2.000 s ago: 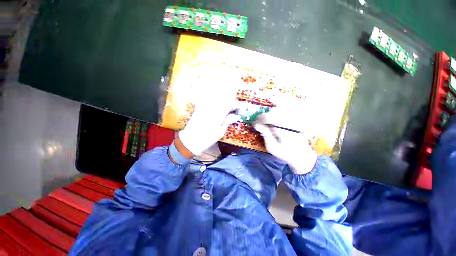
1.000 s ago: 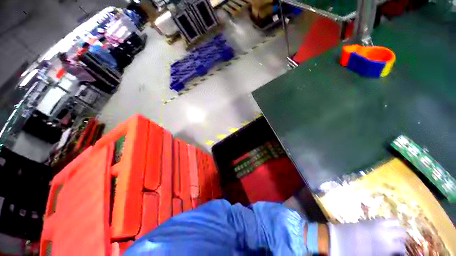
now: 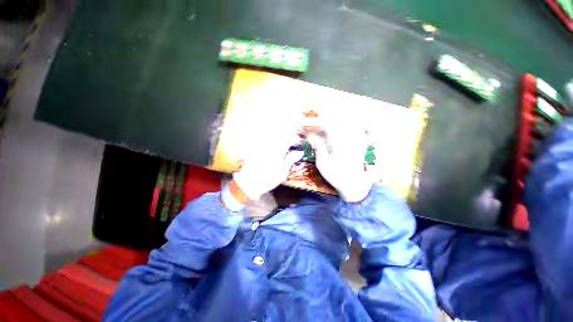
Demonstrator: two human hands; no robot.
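My left hand (image 3: 267,165), in a white glove, is at the middle of the yellow-edged work board (image 3: 242,94), its fingertips closed at a green circuit board panel (image 3: 308,151). My right hand (image 3: 344,160), also gloved, lies close on the right, its fingers over the panel. A green piece also shows just right of my right hand; whether it is the same panel is unclear. Glare and blur hide the fingertips and any tool. Red-brown flecks (image 3: 308,175) lie on the board below and above the hands.
One loose panel (image 3: 264,55) lies behind the board, another (image 3: 466,78) at the right on the dark-green bench (image 3: 144,75). A red tray (image 3: 523,151) with panels is far right, beside a person's blue sleeve (image 3: 553,188). A black bin (image 3: 122,195) and stacked red trays (image 3: 81,280) are lower left.
The view swung left to the floor and red trays, then back to the board. The dark stick seen at my right hand earlier no longer shows. Green now shows right of that hand.
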